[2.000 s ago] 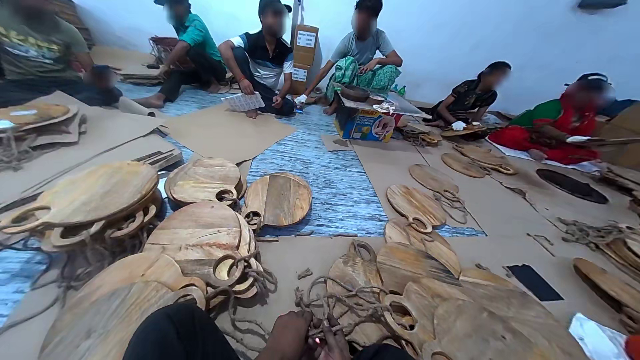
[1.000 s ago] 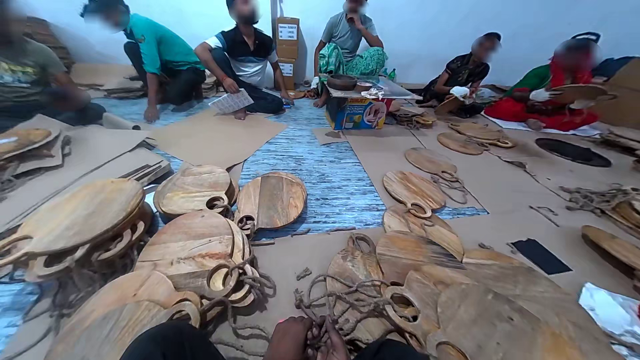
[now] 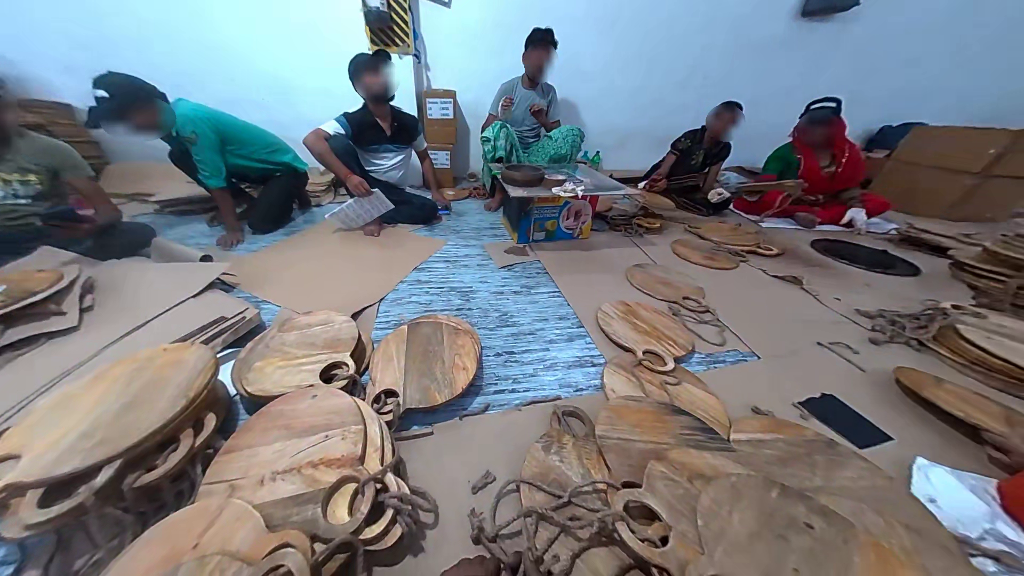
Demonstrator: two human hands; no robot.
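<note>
Only a sliver of my left hand [image 3: 472,566] shows at the bottom edge, beside a tangle of brown rope loops [image 3: 552,512]. My right hand [image 3: 514,565] is barely visible at the same edge, by the rope; the fingers of both hands are cut off, so their hold is hidden. Just beyond lies a wooden board with a rope loop [image 3: 564,452]. Round wooden boards with ring handles [image 3: 792,512] overlap at the right. More boards are stacked at the left, including a pale round board [image 3: 280,456] with rope at its handle.
Brown cardboard sheets [image 3: 472,440] and a blue-grey patterned mat [image 3: 480,320] cover the floor. A printed box [image 3: 548,220] bears a tray with a bowl. Several people sit or crouch around the far side. A black rectangular piece [image 3: 846,420] and a white cloth or bag [image 3: 952,504] lie at the right.
The view has tilted up, leaving my hands mostly below the frame. The person in teal leans lower with a hand at the floor. The central person's hand has moved from the face to chest height.
</note>
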